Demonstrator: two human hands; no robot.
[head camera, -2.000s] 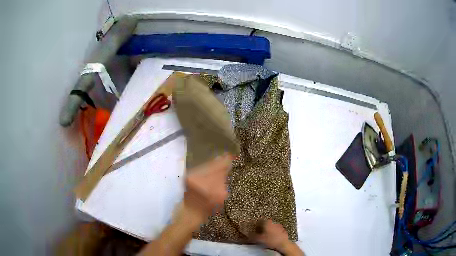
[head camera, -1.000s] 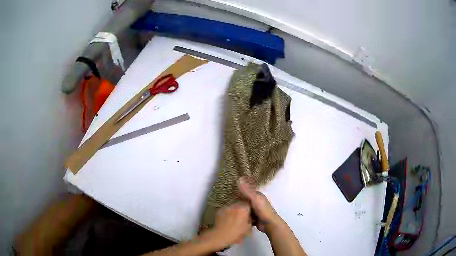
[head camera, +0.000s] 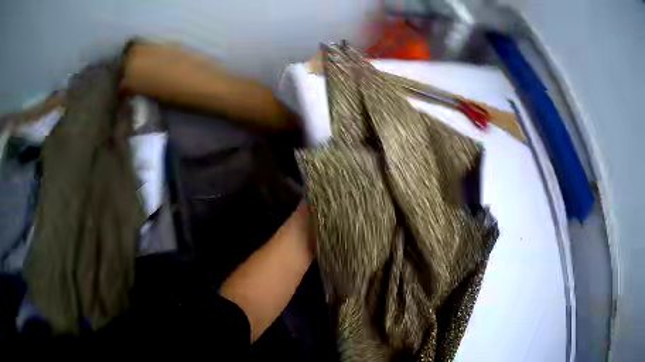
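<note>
The gold-brown speckled garment (head camera: 417, 205) is bunched in loose folds at centre right, over the near left part of the white pressing table (head camera: 523, 283), blurred by motion. A bare forearm (head camera: 279, 261) with a black sleeve comes from the lower left and ends behind the garment's left edge. It looks like my left forearm; its hand is hidden. My right hand is not visible. A matching brownish cloth (head camera: 88, 205) hangs at the left, beside the table.
Red-handled shears (head camera: 474, 113) lie on a tan strip (head camera: 509, 126) at the table's far end. A blue bar (head camera: 548, 127) runs along the wall. A thick brown tube-like thing (head camera: 205, 85) stands between table and hanging cloth. An orange item (head camera: 399, 41) shows beyond the table.
The view has swung left, bringing in the hanging cloth. The garment has been gathered into folds and moved to the table's left side. My hands have gone from sight.
</note>
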